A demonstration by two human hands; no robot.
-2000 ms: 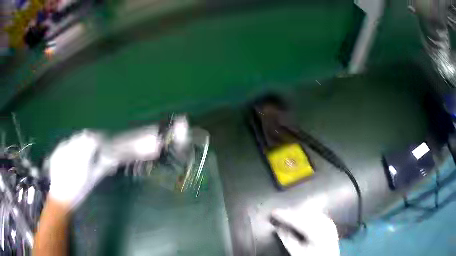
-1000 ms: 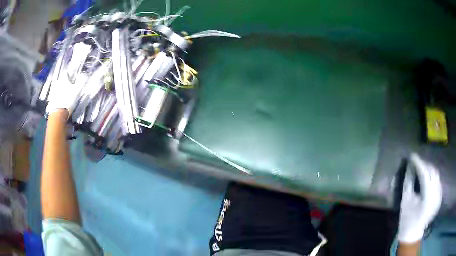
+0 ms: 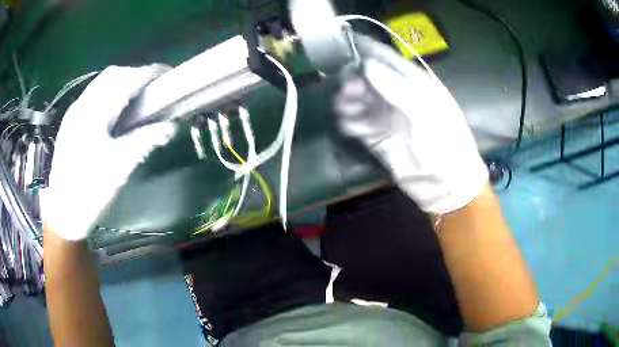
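A long silvery unit (image 3: pixel 203 78) with a black end piece is held tilted over the dark green mat. My left hand (image 3: pixel 102 146), in a white glove, is closed around its left part. My right hand (image 3: pixel 407 122), gloved and blurred, is at the unit's right end by a pale cylinder (image 3: pixel 326 42); its fingertips and whether a tool is in it are unclear. White lead wires (image 3: pixel 288 129) and a yellow-green wire (image 3: pixel 261 186) hang below the unit. Small silvery terminals (image 3: pixel 220 129) line its lower edge.
A yellow sponge (image 3: pixel 419 34) lies at the back right. A black cable (image 3: pixel 521 74) runs down the bench's right side. A pile of silvery units (image 3: pixel 24 183) lies at the left. A dark box (image 3: pixel 573 78) is at the far right.
My left hand has come from the pile with a unit in it. My right hand has moved from the bench's right side to the unit's end. The view has shifted.
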